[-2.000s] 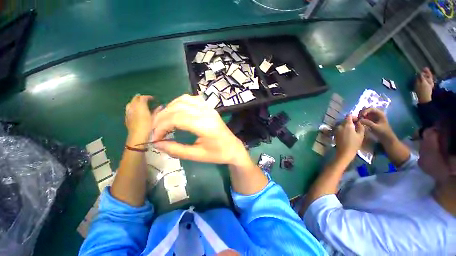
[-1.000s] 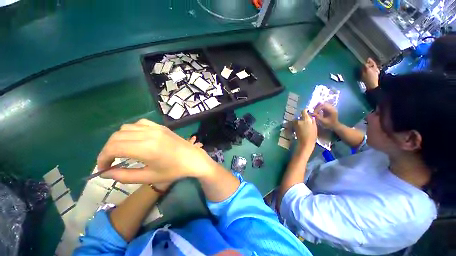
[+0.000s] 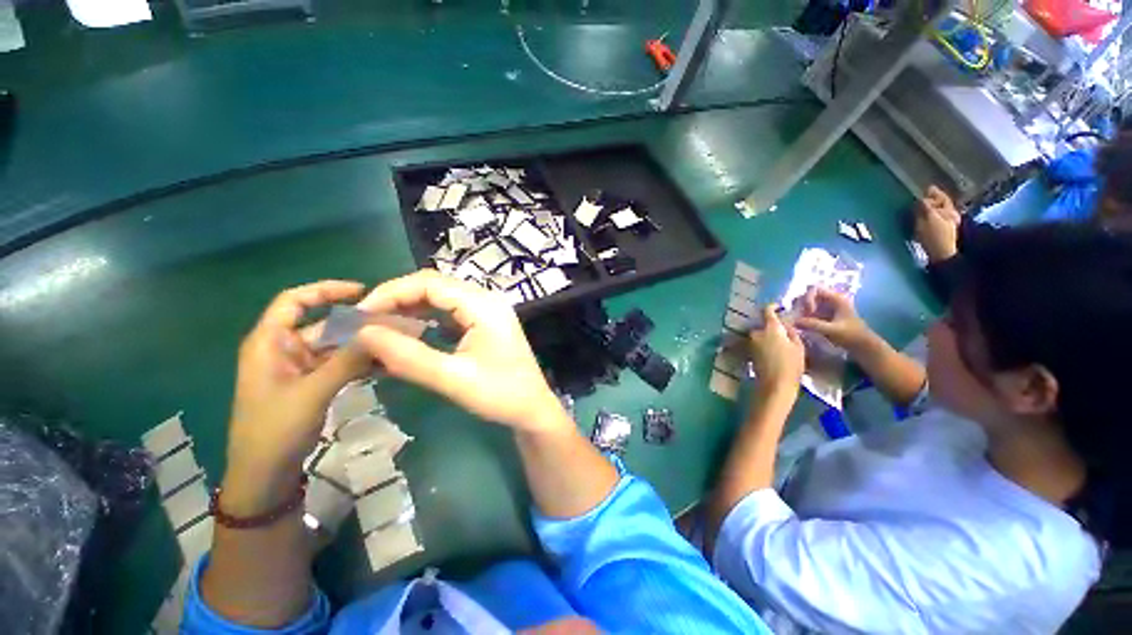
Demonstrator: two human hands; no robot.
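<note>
A small flat greyish piece (image 3: pixel 344 325) is held in the air between my two hands. My left hand (image 3: pixel 279 385) has its fingers and thumb on its left side. My right hand (image 3: pixel 462 354) pinches at its right side with thumb and forefinger. Fingers hide part of the piece, and a thin pale edge shows near the right fingertips. Joined beige rectangles (image 3: pixel 392 543) lie on the green bench below my hands, and another row (image 3: pixel 181 478) lies left of my left wrist.
A black two-compartment tray (image 3: pixel 678 269) holds pale pieces in a pile. Loose black parts (image 3: pixel 639 347) are heaped in front of it. A clear plastic bag (image 3: pixel 44 521) lies far left. A neighbour (image 3: pixel 919 484) works close at right, near a metal post (image 3: pixel 819 130).
My left hand has come up from behind and below my right hand to meet it at the piece. My right hand has turned, and the camera view has shifted.
</note>
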